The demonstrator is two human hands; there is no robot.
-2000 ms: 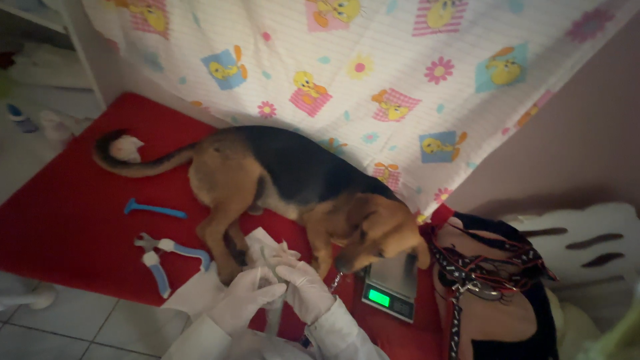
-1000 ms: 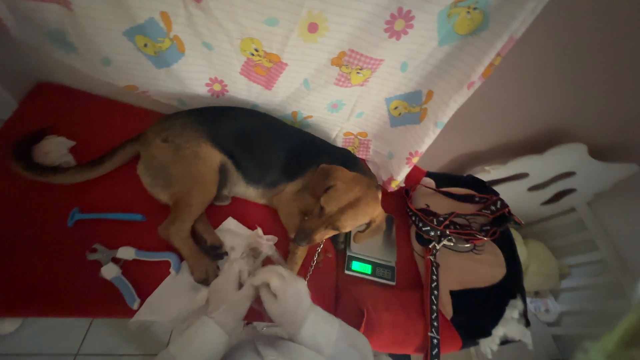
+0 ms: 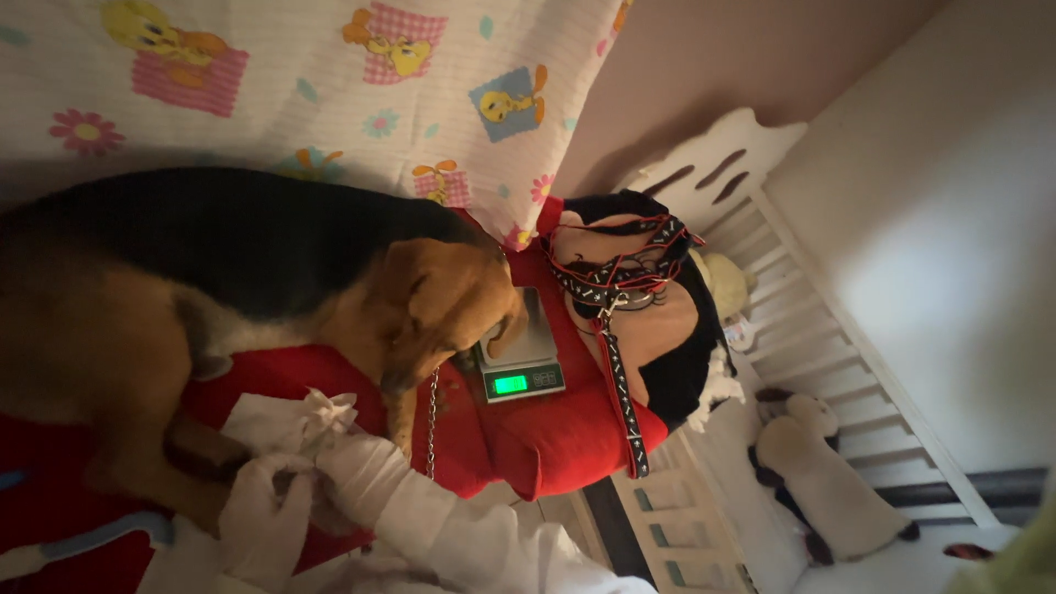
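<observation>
A black and tan dog lies on its side on a red cloth, its head down near a small digital scale with a lit green display. Both my hands wear pale gloves. My left hand is at the lower left with its fingers bent near the dog's legs. Beside it, my right hand is close to a crumpled white tissue or gauze. What lies between my fingers is too dim to make out. A metal chain hangs below the dog's muzzle.
A patterned curtain hangs behind the dog. A black and red leash lies over a printed cushion at the right. Beyond stands a white crib with a plush toy. A blue tool handle is at lower left.
The view has shifted to the right and nearer, bringing more of the crib in. The dog still lies down, and both hands remain close together by its legs.
</observation>
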